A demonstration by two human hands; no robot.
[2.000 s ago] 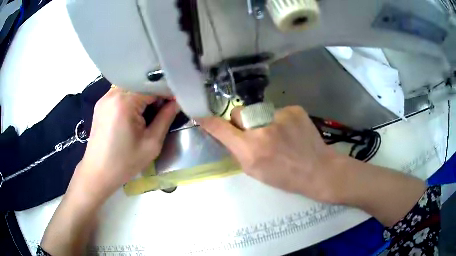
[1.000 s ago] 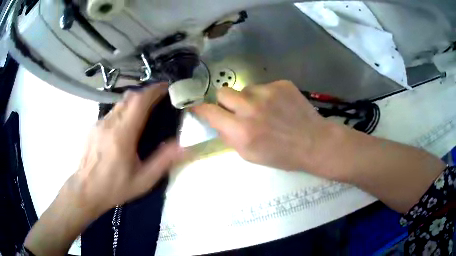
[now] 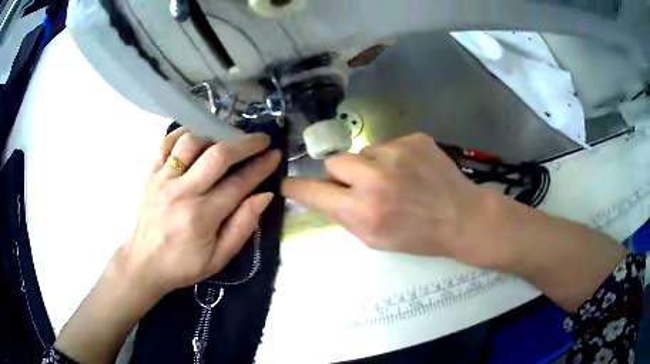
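Note:
A dark fabric panel runs from the needle area down to the front edge of the table. A metal zipper with a silvery ring lies on it, and another zipper line curves beside my left hand. My left hand lies flat on the panel, fingertips close to the presser foot area. My right hand is at the panel's right edge, index finger touching it, other fingers curled under the small cream knob. The needle tip is hidden.
The machine head arches across the top. Black and red snips with black cord lie right of my right hand. A white scrap lies on the metal bed. Yellow tape and a printed ruler are in front. Dark pieces lie far left.
The panel has turned from lying out to the left to running toward the front. My left hand has flattened on it near the needle area. My right hand stays close to the same place.

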